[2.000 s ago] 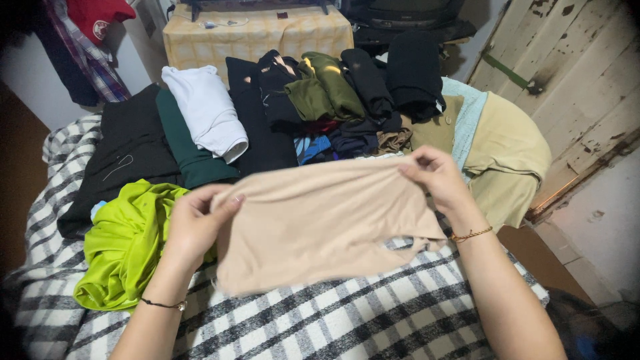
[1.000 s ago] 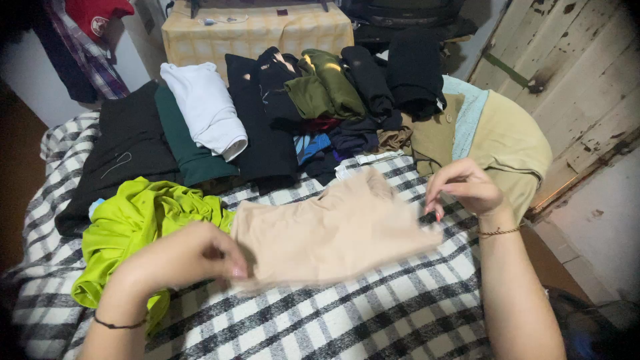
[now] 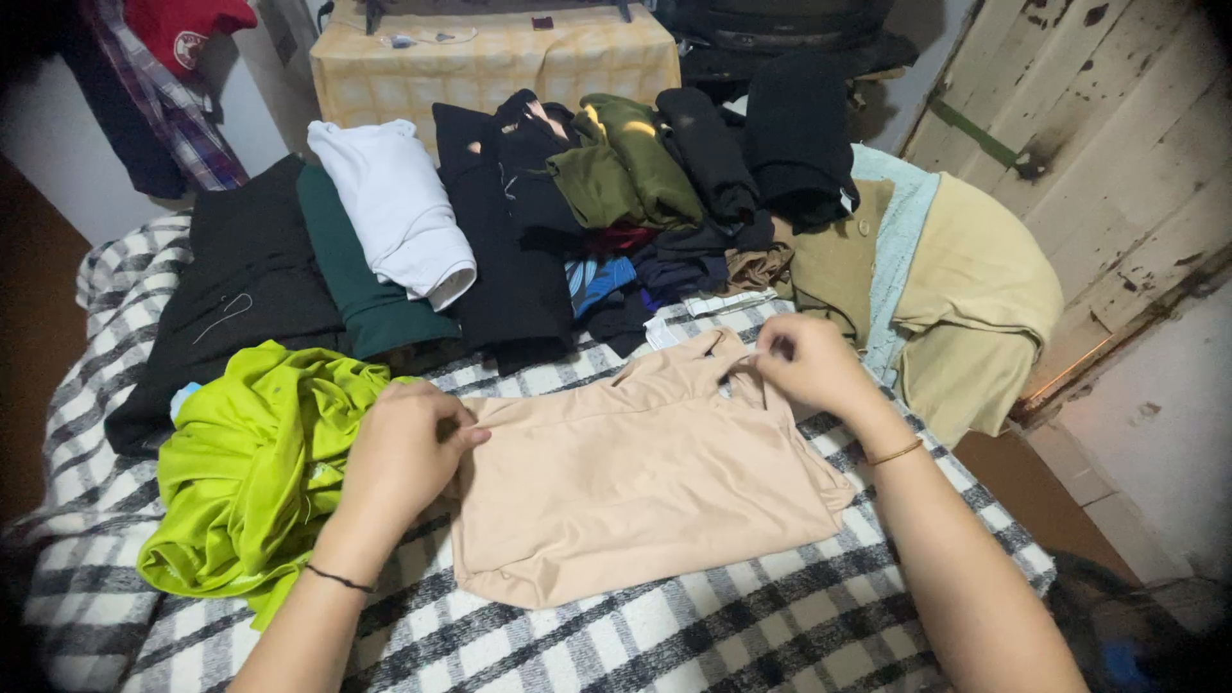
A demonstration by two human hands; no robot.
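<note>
A beige cloth garment [image 3: 635, 481] lies spread on the black-and-white checked blanket [image 3: 539, 645]. My left hand [image 3: 414, 452] pinches its upper left corner between thumb and fingers. At the upper right, my right hand [image 3: 804, 361] grips a gathered edge of the same garment, next to a small opening in the cloth. A crumpled lime green garment [image 3: 260, 462] rests against the left side of my left hand.
Behind lie a folded black garment [image 3: 250, 260], a rolled white one [image 3: 395, 212], olive rolls [image 3: 626, 164], a black roll [image 3: 799, 135] and khaki cloth [image 3: 972, 298]. A table with a yellow checked cloth [image 3: 491, 58] stands beyond; a worn door [image 3: 1088, 154] is at right.
The beige garment was held up between both hands, then lowered onto the blanket. One second ago my right hand was apart from it; now it grips the upper right edge.
</note>
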